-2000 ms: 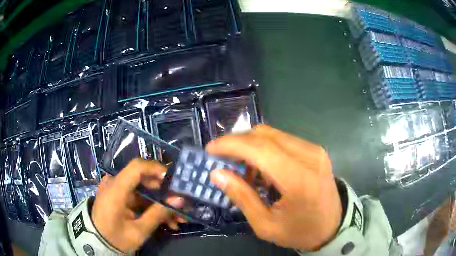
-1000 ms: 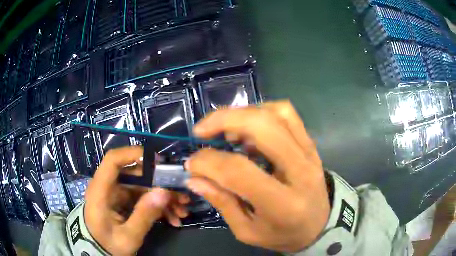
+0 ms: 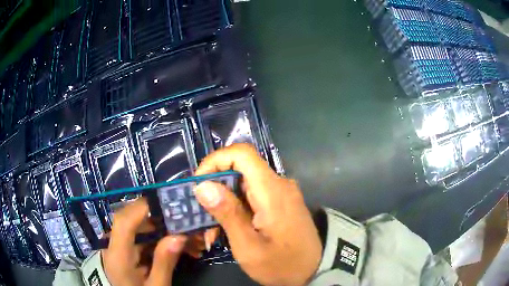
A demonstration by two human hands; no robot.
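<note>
A black front housing [image 3: 89, 218] with a thin blue upper edge is held up, tilted, in front of me. A pale grey keypad [image 3: 183, 208] lies on its right part. My left hand [image 3: 137, 246] grips the housing from below, near its middle, with part of the fingers behind it. My right hand [image 3: 259, 223] holds the housing's right end, its thumb pressed on the keypad and its index finger over the blue edge. The far side of the housing is hidden.
A shiny black housing tray [image 3: 223, 92] spans the left, with black housings in its pockets; phones with keypads fitted [image 3: 58, 232] lie at its lower left. At right is a clear keypad tray [image 3: 446, 181] with stacked keypads [image 3: 435, 64] at its far part.
The keypad first showed face-on between the hands; the housing was then turned nearly edge-on and is now turned so the keys show again. The right hand has shifted left and its thumb presses the keys.
</note>
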